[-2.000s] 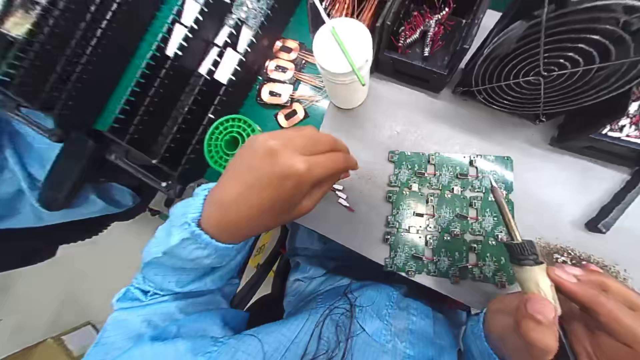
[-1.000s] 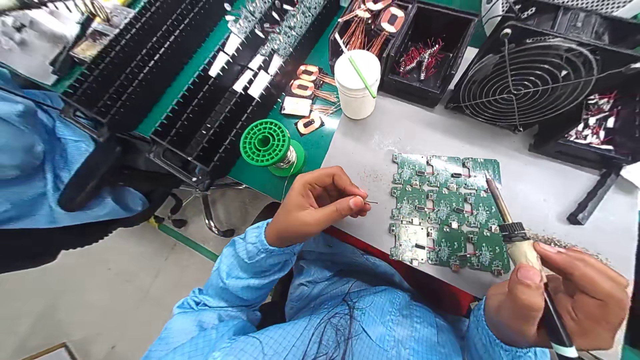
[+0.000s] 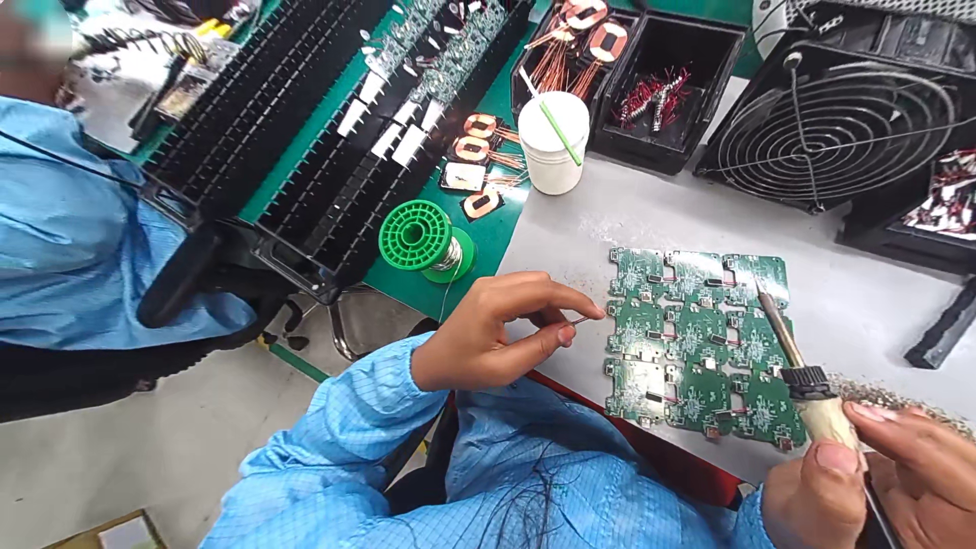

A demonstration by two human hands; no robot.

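Observation:
My left hand (image 3: 511, 328) pinches the end of a thin solder wire between thumb and forefinger, just left of the panel of green circuit boards (image 3: 698, 351). The wire runs toward a green spool of solder wire (image 3: 427, 242) behind the hand; part of it is hidden. My right hand (image 3: 862, 473) grips a soldering iron (image 3: 812, 396) by its pale handle, and its tip lies over the upper right board. Small black parts with short red and black leads sit on the boards.
A white cup (image 3: 554, 145) with a green stick on its lid stands behind the boards, beside copper coils (image 3: 473, 149). Black bins (image 3: 667, 91), a fan with a wire guard (image 3: 823, 130) and long black racks (image 3: 328, 175) surround the mat. A co-worker's blue sleeve (image 3: 61, 229) is at the left.
My left hand has come from near the spool to the left edge of the boards, and solder wire now shows in its fingers. My right hand still holds the iron over the boards.

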